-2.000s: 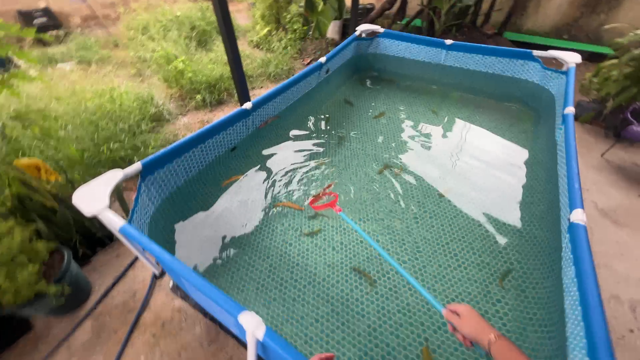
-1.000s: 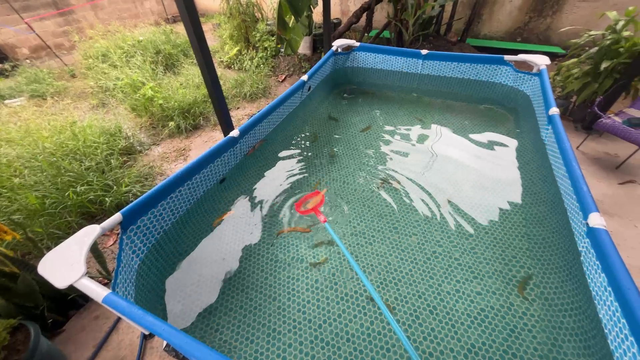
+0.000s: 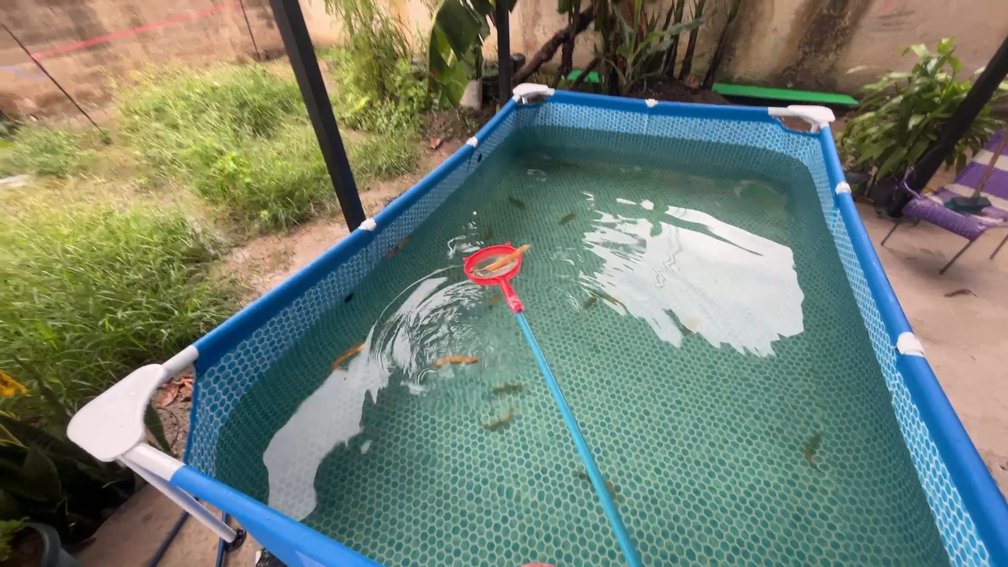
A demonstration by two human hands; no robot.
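A red strainer (image 3: 493, 265) on a long light-blue pole (image 3: 568, 421) is held over the water of a blue-framed pool (image 3: 276, 315). Across the strainer lies a brown leaf or stick-like piece (image 3: 504, 259). The pole runs down past the bottom edge, where neither of my hands shows clearly; only a sliver of skin touches that edge, and which hand it belongs to cannot be told. Ripples spread left of the strainer. An orange-brown leaf-like piece (image 3: 456, 360) and several darker ones (image 3: 499, 420) are in the water.
A white corner bracket (image 3: 118, 413) juts out at the near left. Black posts (image 3: 319, 110) stand beside the pool. Grass (image 3: 94, 276) grows on the left. At the right are a purple woven chair (image 3: 957, 209) and a leafy plant (image 3: 906, 110).
The strainer has moved farther out from me and now holds the brown piece above the water. The hand seen on the pole two seconds ago has left the view.
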